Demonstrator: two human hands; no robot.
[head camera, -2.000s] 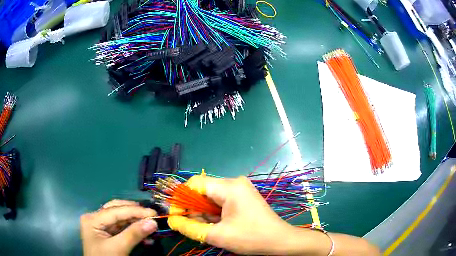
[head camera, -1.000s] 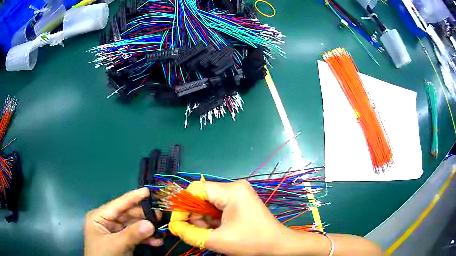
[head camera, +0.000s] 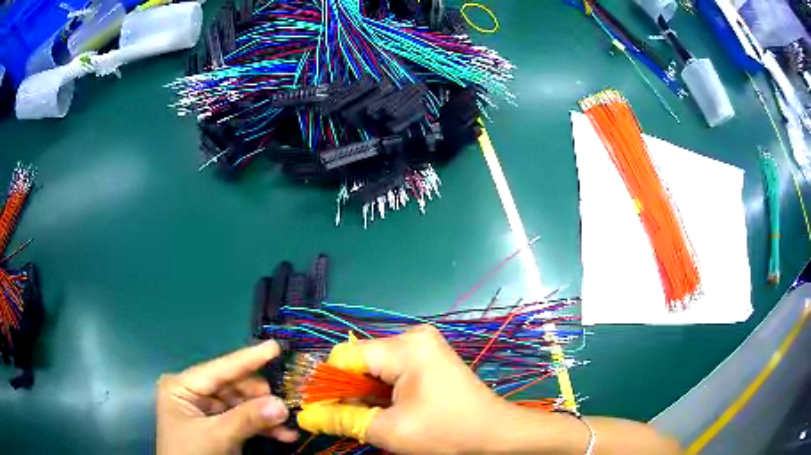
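Observation:
My right hand (head camera: 418, 382), with yellow finger cots on thumb and finger, holds a bunch of orange wires (head camera: 342, 384), their metal tips pointing left. My left hand (head camera: 222, 395) holds a black connector housing (head camera: 283, 364) between thumb and fingers, mostly hidden by the fingers and the wire tips. The tips are right at the housing; whether any is inside a cavity cannot be told. Just above my hands, several black housings (head camera: 289, 289) stand side by side, with blue, purple and red wires (head camera: 516, 324) running right.
A large heap of part-wired harnesses (head camera: 356, 107) lies at the top. A white sheet (head camera: 614, 275) bears a spare orange wire bundle (head camera: 645, 200); a green bundle (head camera: 773, 218) lies right of it. Orange-wired harnesses (head camera: 12, 302) are at the far left. A tape line (head camera: 511, 209) crosses the green bench.
Two seconds ago my left fingers were on one orange wire end; now they are on the housing. My right hand has brought the bunch's tips against the housing. The view has shifted slightly.

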